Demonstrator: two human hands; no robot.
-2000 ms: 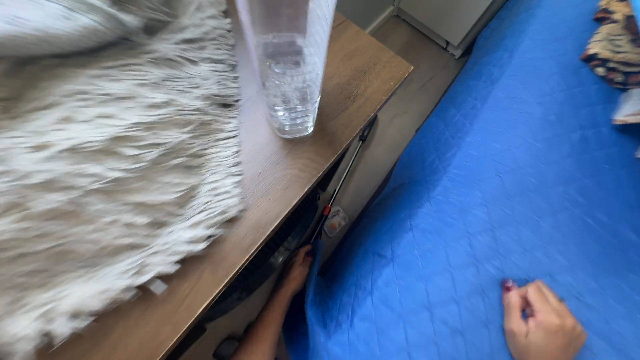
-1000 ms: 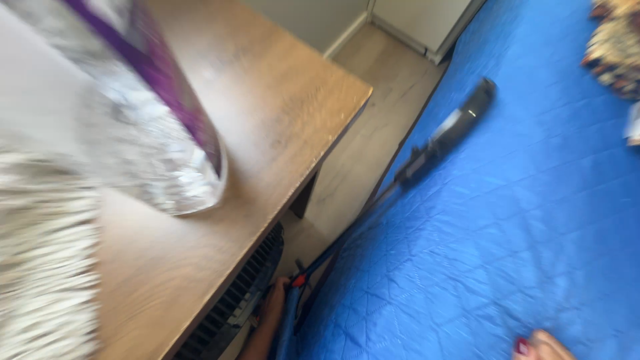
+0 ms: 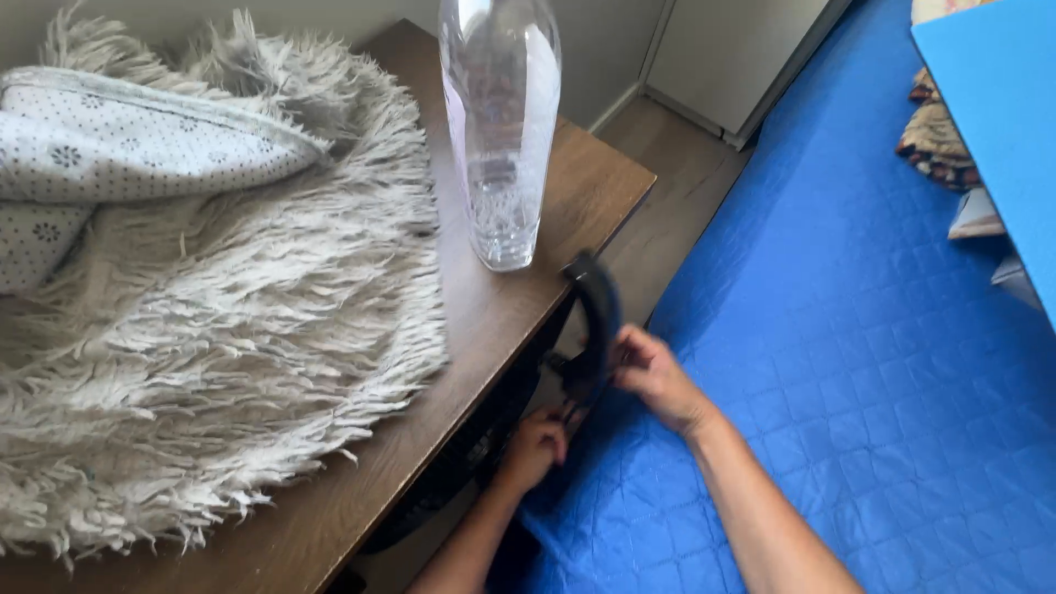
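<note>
A blurred black curved handle stands up in the gap between the wooden table and the blue quilted cover. My right hand is at its right side, thumb and fingers bent against it. Lower down, my left hand is closed around the lower part of the same black object, whose shaft is mostly hidden by the hand and the cover. Just above the handle, a clear bottle stands upright on the table.
A shaggy grey rug covers much of the wooden table. The blue quilted cover spreads on the right, with patterned cloth and a light blue panel at its far side. A white cabinet stands behind.
The long black-handled object, stretched toward the upper right a second ago, now stands nearer the table edge. My right hand has moved from the blue cover to the handle.
</note>
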